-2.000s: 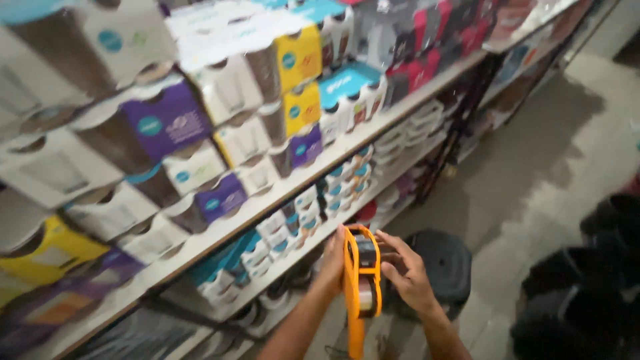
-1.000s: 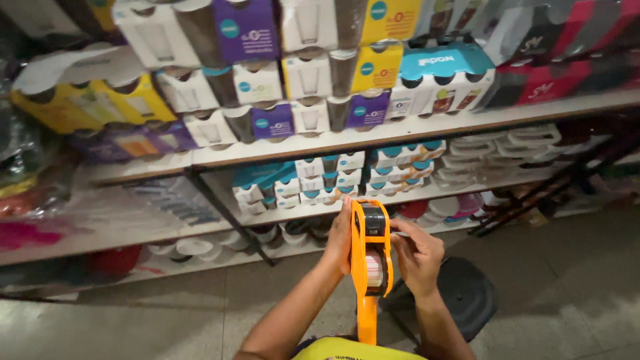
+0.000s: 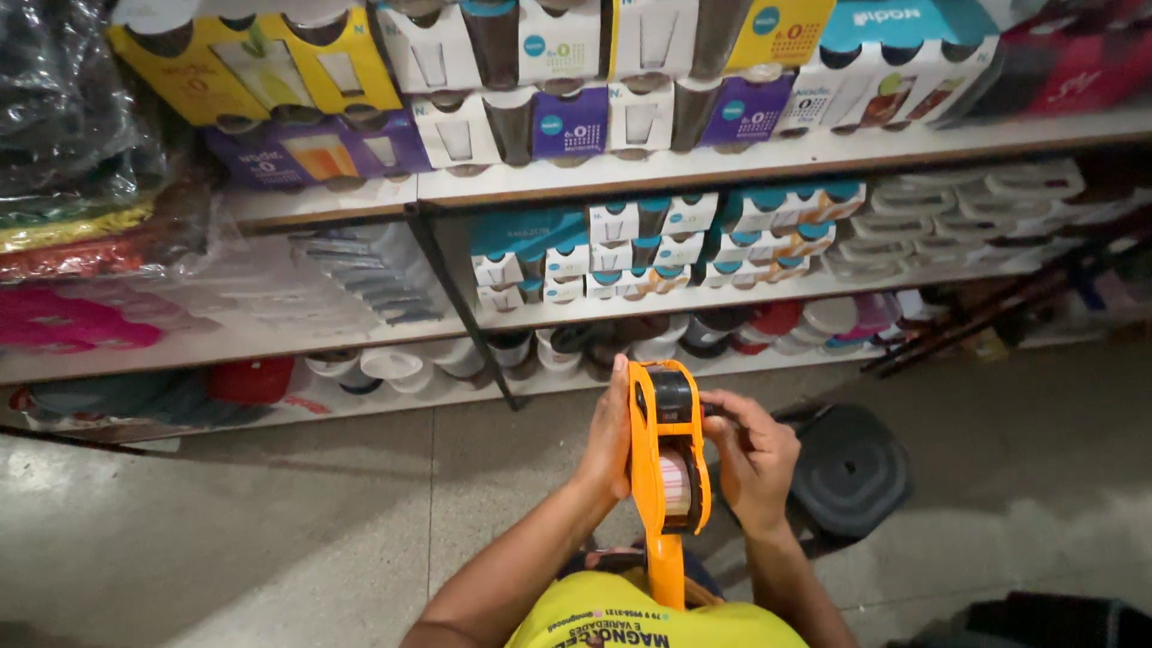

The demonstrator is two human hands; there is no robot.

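An orange handheld price labeler (image 3: 666, 450) is upright in front of my yellow shirt, its handle pointing down toward me. Inside its frame show a black drum (image 3: 670, 396) at the top and a roll of pale labels with pink marks (image 3: 675, 481) below. My left hand (image 3: 612, 432) lies flat along the labeler's left side and supports it. With bent fingers, my right hand (image 3: 751, 450) pinches at a small dark part on the right side, near the black drum. The fingertips there are partly hidden.
Boxed glass sets (image 3: 562, 121) are stacked on the upper shelf (image 3: 558, 180), with smaller packs (image 3: 612, 252) below. Plastic-wrapped goods (image 3: 72, 135) are at the left. Buckets and tubs (image 3: 396, 369) fill the bottom shelf. A black plastic stool (image 3: 846, 468) stands on the floor, right of my right hand.
The view has swung left, bringing the wrapped goods and more of the lower shelves into sight. Both hands stay at the labeler; the right fingers have bent in closer to its side.
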